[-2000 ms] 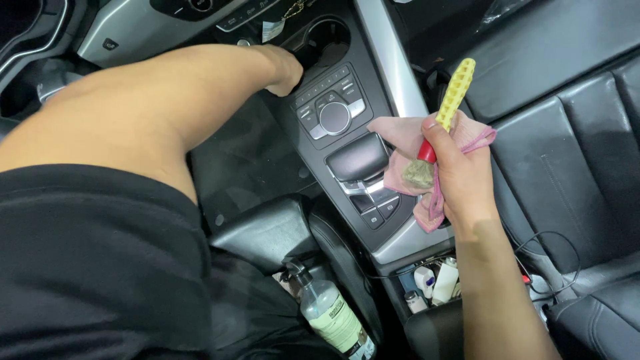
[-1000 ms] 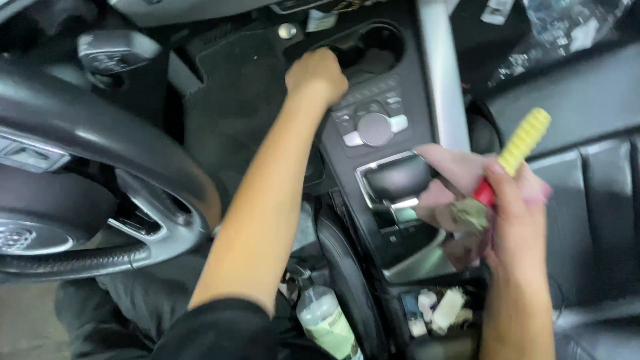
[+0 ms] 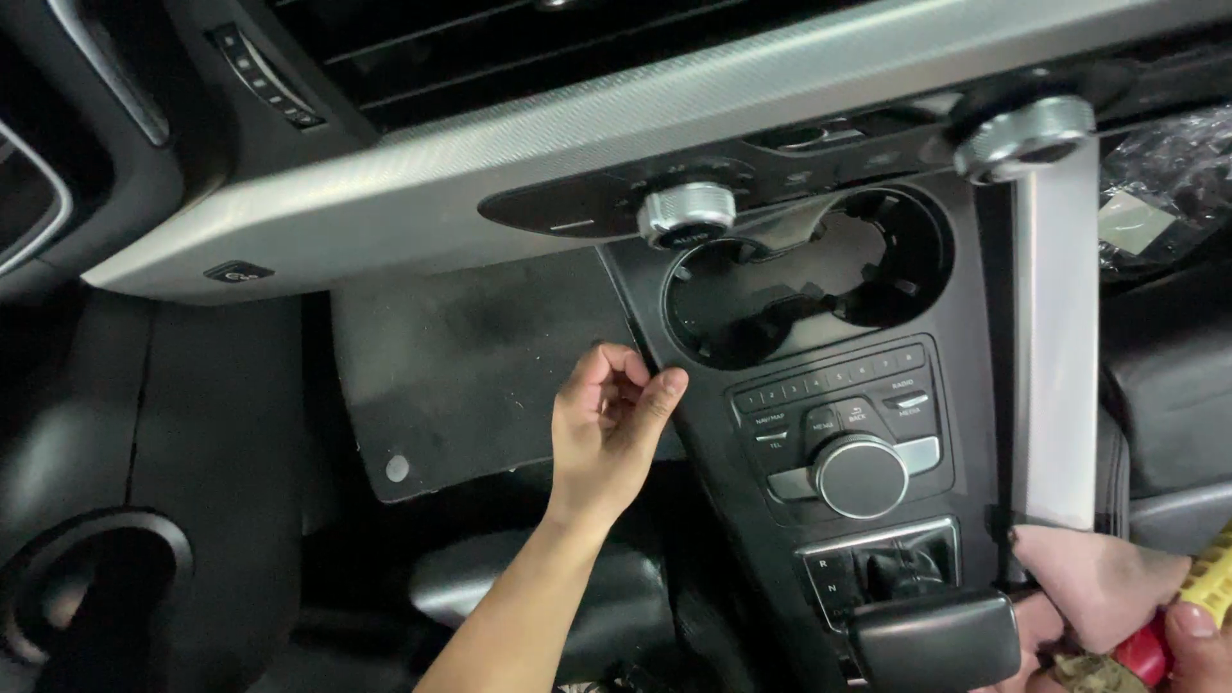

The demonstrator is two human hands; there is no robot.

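Observation:
My left hand (image 3: 616, 404) is beside the left edge of the centre console (image 3: 707, 452), over the floor mat. Its fingers are curled and the thumb points up to the right; whether something small is between them cannot be told. At the bottom right corner my right hand (image 3: 1198, 645), partly cut off by the frame, holds a brush with a yellow textured handle (image 3: 1208, 577) and a red collar (image 3: 1145, 650). A pink cloth (image 3: 1102, 582) is held with it, close to the gear selector (image 3: 934, 635). The cup holder (image 3: 808, 274) lies above the control dial (image 3: 861, 476).
A silver trim strip and climate knobs (image 3: 686, 214) cross the dashboard above the console. The black floor mat (image 3: 472, 356) lies left of it. Clear plastic wrapping (image 3: 1174, 183) is at the upper right. Part of the steering wheel (image 3: 29, 202) shows at the left edge.
The view has moved in closer to the dashboard and console. My left hand, earlier at the cup holder's left edge, is now lower, beside the console. My right hand still holds the brush and cloth.

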